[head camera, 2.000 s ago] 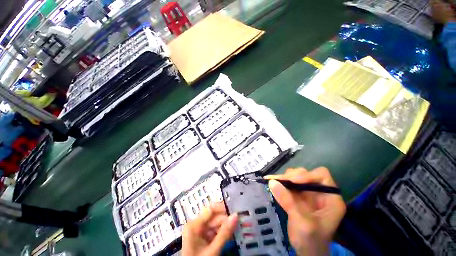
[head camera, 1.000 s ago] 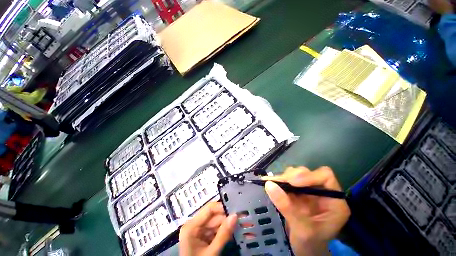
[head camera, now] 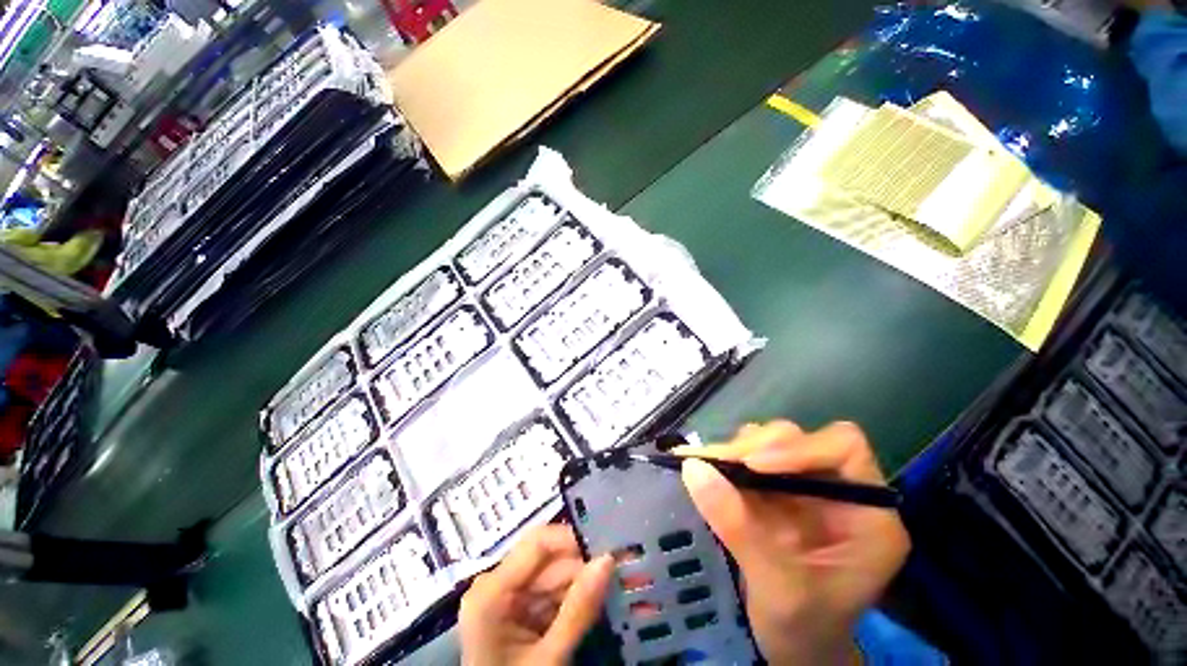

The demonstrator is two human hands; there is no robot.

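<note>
A dark grey phone housing point(head camera: 638, 520) with rows of slots is held near the bottom centre. My left hand point(head camera: 536, 601) grips its left edge, thumb on its face. My right hand point(head camera: 807, 533) holds dark tweezers point(head camera: 814, 485) like a pen; their tip touches or hovers at the housing's top end, and any piece there is too small to tell. The blister tray point(head camera: 430, 553) with whitish liner lies beyond, holding several housings. One pocket point(head camera: 469, 414) has no housing.
A stack of dark trays point(head camera: 280, 215) stands at the far left. Tan cardboard point(head camera: 521, 78) lies beyond the tray. Yellow sheets point(head camera: 911, 176) on a clear bag and blue film point(head camera: 963, 65) lie at the right. Another tray point(head camera: 1067, 481) sits lower right. A person's blue sleeve point(head camera: 1159, 59) shows top right.
The view has shifted slightly, so the tray, stack and sheets sit higher and further left. Both hands keep their grips; the tweezer tip has moved slightly along the housing's top end.
</note>
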